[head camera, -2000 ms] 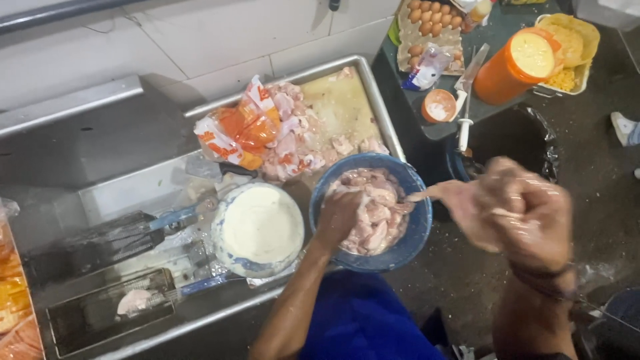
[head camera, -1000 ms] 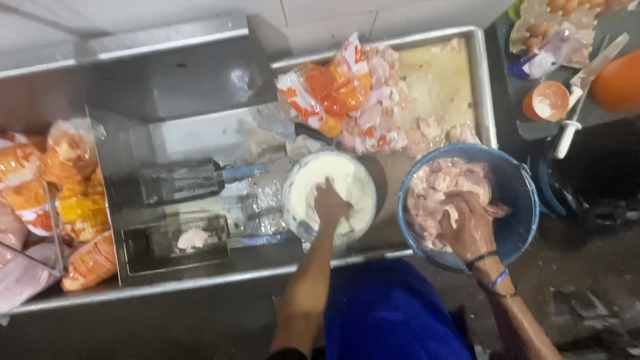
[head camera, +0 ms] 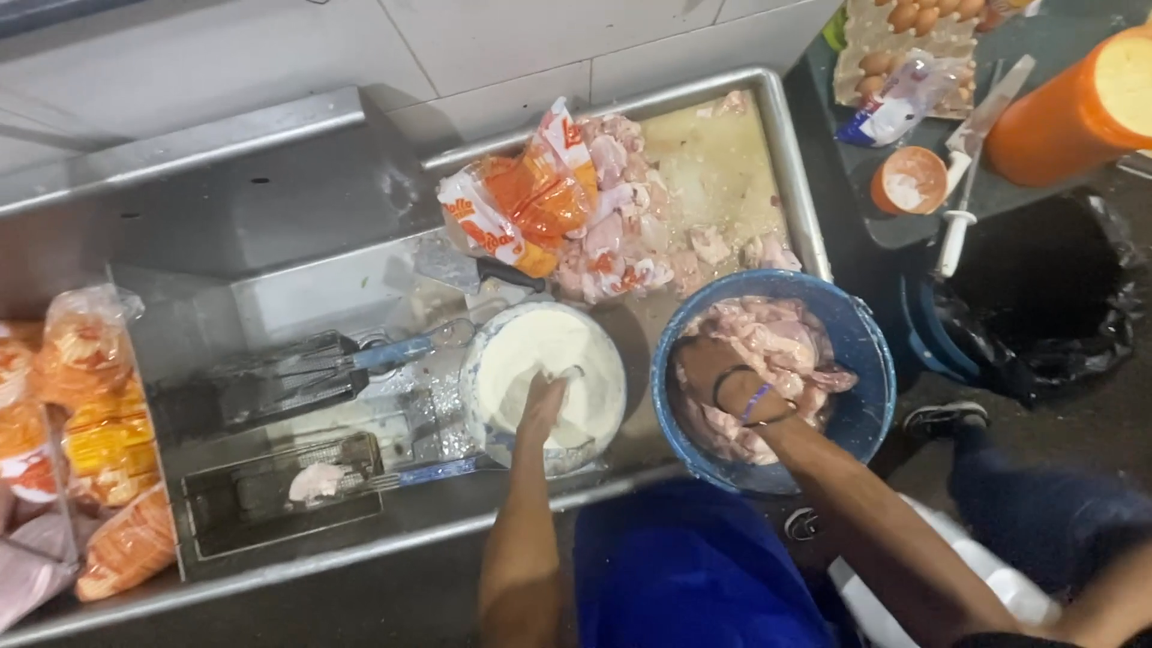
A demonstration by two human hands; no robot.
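Note:
My left hand (head camera: 543,405) is dipped into white powder or batter (head camera: 513,360) in a round tub (head camera: 617,382); its fingers are mostly hidden, so whether it grips anything is unclear. To the right, my right hand (head camera: 720,373) presses among raw chicken pieces (head camera: 774,333) in a blue bucket (head camera: 877,360), its fingers buried under the meat. More raw chicken (head camera: 621,202) lies behind the tub on a metal-rimmed surface, beside an orange and white plastic bag (head camera: 540,202). A black-handled blade (head camera: 508,272) rests near the tub.
Wire fryer baskets (head camera: 315,369) with blue handles lie in the sink at left, one holding a pale piece (head camera: 317,483). Bagged food (head camera: 108,432) sits far left. At right are a knife (head camera: 1003,108), an orange container (head camera: 1062,135), eggs (head camera: 909,18) and a lined bin (head camera: 1035,297). A person's leg (head camera: 1017,477) is close by.
My left hand was in the chicken bucket two seconds ago and is now in the white tub. My right hand, earlier raised with a chicken piece, has gone down into the bucket.

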